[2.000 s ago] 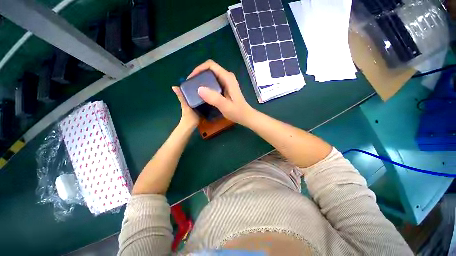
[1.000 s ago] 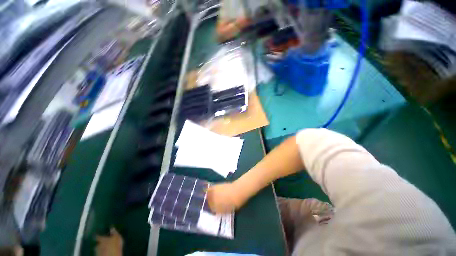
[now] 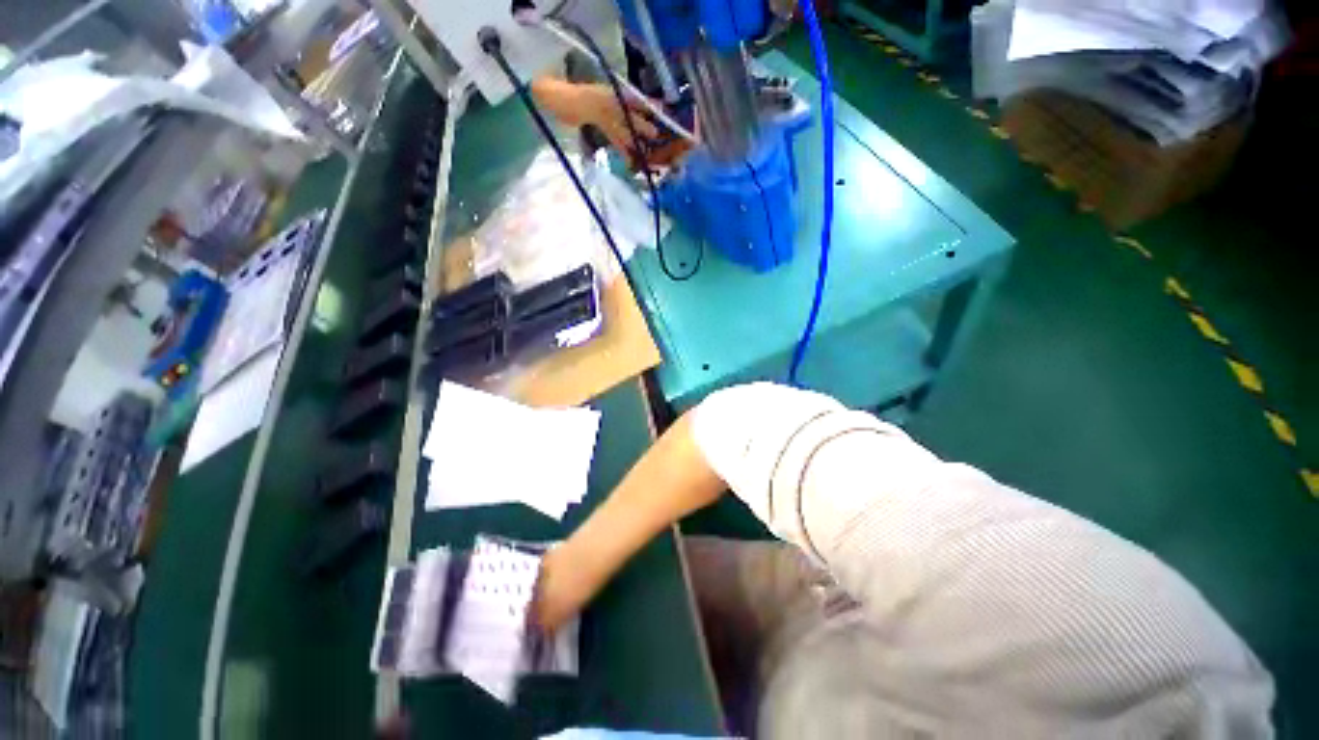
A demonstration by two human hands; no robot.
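My right hand (image 3: 557, 590) is blurred at the near end of the stack of pad sheets (image 3: 420, 614). Its fingers are partly hidden and seem closed on the edge of a pad sheet (image 3: 495, 614), which is raised and bent over the stack, showing a pale face with small marks. Dark squares show at the stack's left part. My left hand is not in view.
White liners (image 3: 509, 451) lie beyond the stack. A clear tray of black housings (image 3: 550, 311) sits on cardboard (image 3: 615, 347). The conveyor (image 3: 297, 499) carries housings at left. Another person's hand (image 3: 600, 119) is by the blue machine (image 3: 745, 203) on the turquoise table (image 3: 882, 217).
The view has swung right. The housing and orange fixture held or near my hands earlier are out of view. A pad sheet is now lifted and bent at my right hand.
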